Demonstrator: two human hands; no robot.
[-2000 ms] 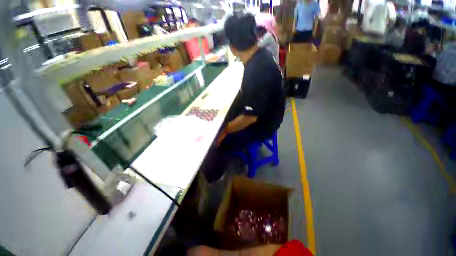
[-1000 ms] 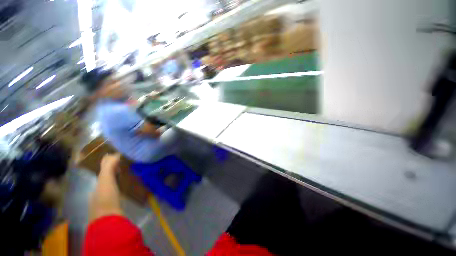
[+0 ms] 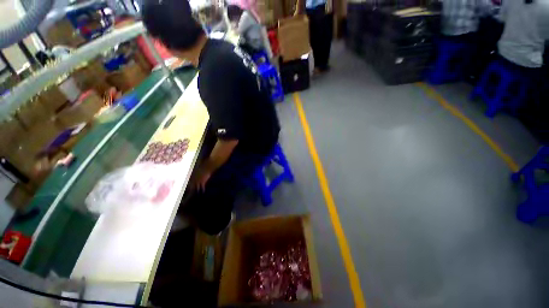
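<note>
An open cardboard carton (image 3: 232, 264) stands on the floor at the bottom centre. A heap of shiny reddish-brown parts (image 3: 280, 274) lies inside it. The bench top (image 3: 123, 240) runs from the bottom left up to a seated person. A crumpled clear plastic bag with pinkish contents (image 3: 129, 186) lies on it, with small round reddish pieces in rows (image 3: 165, 151) beyond the bag. Neither of my hands is in the picture.
A person in black (image 3: 235, 90) sits at the bench on a blue stool (image 3: 271, 177). The green conveyor (image 3: 78, 186) runs behind the bench. A yellow line (image 3: 325, 186) crosses the grey floor. Stacked black crates (image 3: 400, 54) and other people are further back. A dark cord crosses the bottom left.
The view has swung from the other end of the bench back to the carton and the person in black. My arm and red sleeves have left the picture, as has the black screwdriver.
</note>
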